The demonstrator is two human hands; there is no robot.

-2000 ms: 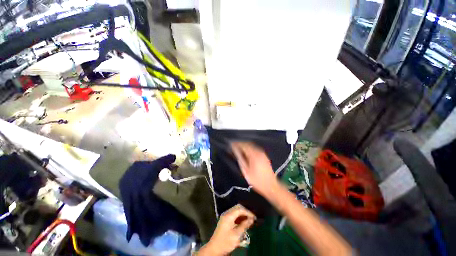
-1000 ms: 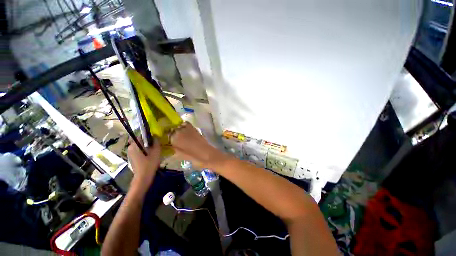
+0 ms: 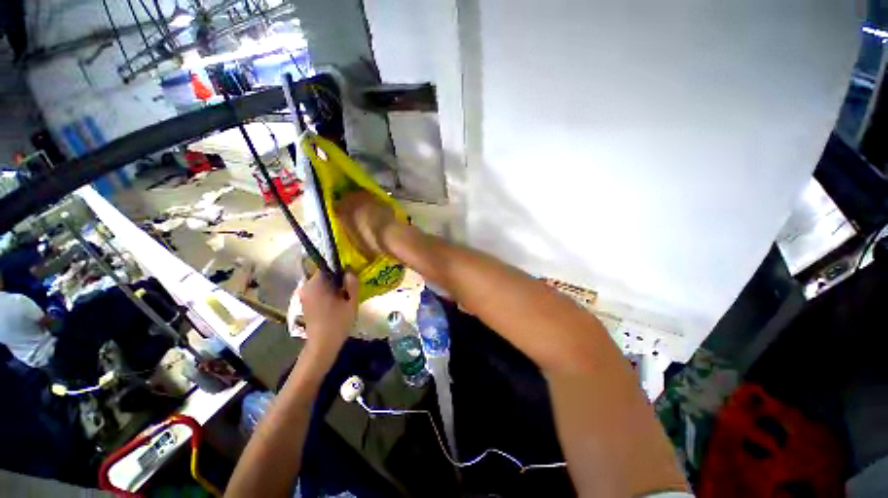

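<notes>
A yellow plastic bag [image 3: 387, 276] with green print hangs beside thin black hanger bars [image 3: 277, 195] under a dark curved rail [image 3: 146, 136]. My left hand [image 3: 329, 303] is closed around the lower end of the hanger bars, at the bag's lower left. My right hand [image 3: 366, 226] is inside the bag's opening. Its fingers are partly hidden by the yellow plastic, and whether they hold anything cannot be told.
Two plastic bottles [image 3: 407, 350] stand below the bag. A white cable [image 3: 487, 453] with a round end runs over dark cloth. A white panel [image 3: 633, 146] and socket strip [image 3: 623, 333] are ahead; an orange-red bag [image 3: 769, 447] lies lower right. A person [image 3: 27, 326] is far left.
My right hand has gone from the bag's lower edge up into its opening. My left hand stays on the hanger's lower end. The view has shifted, and the bag appears further right.
</notes>
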